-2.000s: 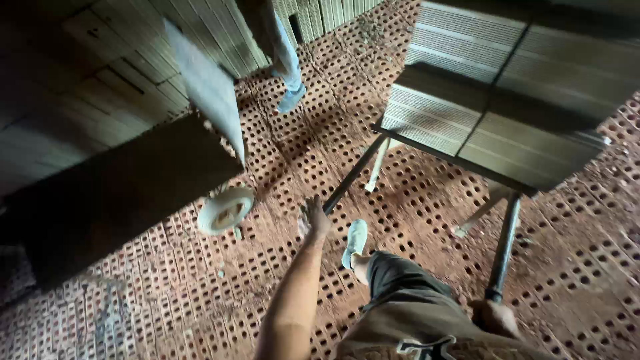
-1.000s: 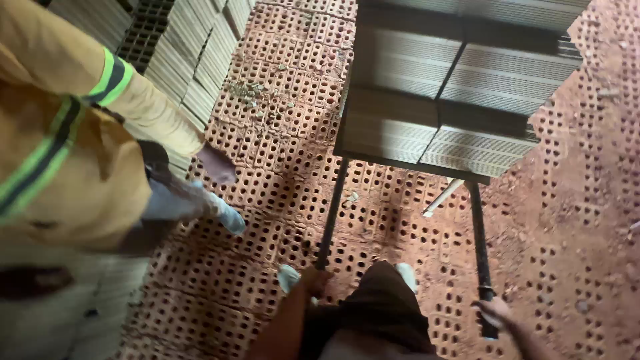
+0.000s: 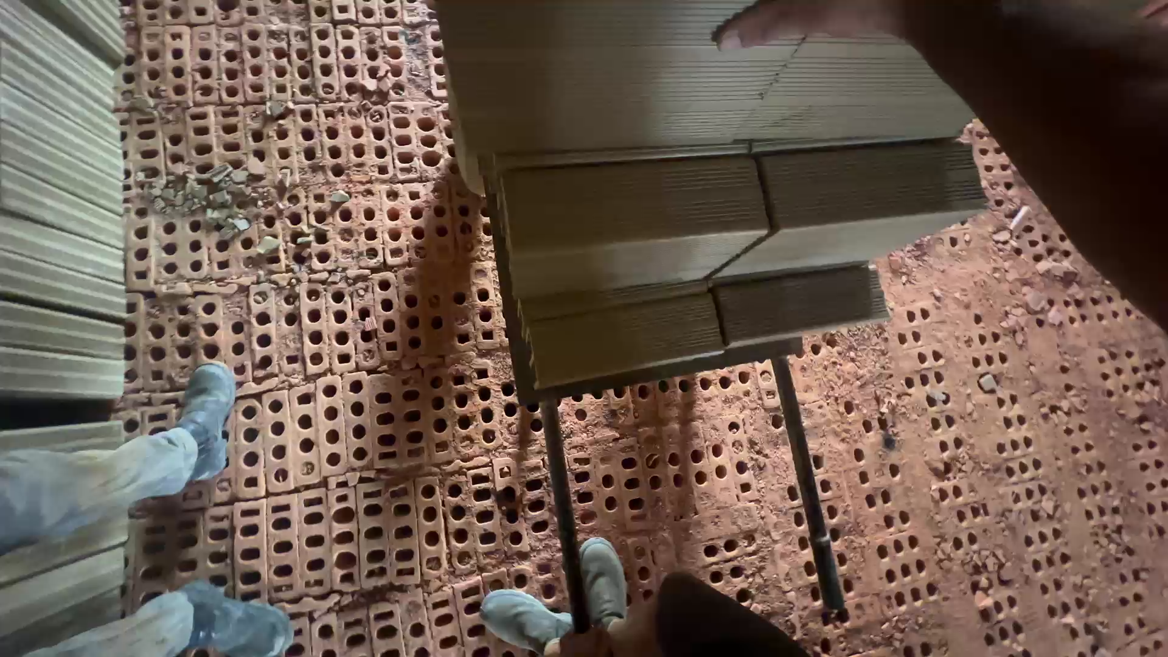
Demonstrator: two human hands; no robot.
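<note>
A hand cart carries a stack of pale grooved clay tiles or blocks [image 3: 630,210], laid in layers on its dark frame. Two dark metal handles stick out toward me, the left handle [image 3: 561,493] and the right handle [image 3: 808,493]. At the bottom edge my left hand [image 3: 587,642] is partly visible, closed around the end of the left handle. My right hand [image 3: 812,23] reaches over the top of the stack from the right, thumb extended; the view's edge cuts off part of it, and whether it touches the stack is unclear. No hand is on the right handle.
Another person's lower legs and dusty shoes [image 3: 208,420] are at the left, beside stacked grooved blocks [image 3: 59,228]. Perforated red bricks [image 3: 310,438] form the floor. Broken pieces [image 3: 214,196] lie at upper left, with loose rubble and dust at right.
My right hand has left the right handle and moved up over the stack. The other person's jacket and arm, visible a second ago, are out of view; only the lower legs show.
</note>
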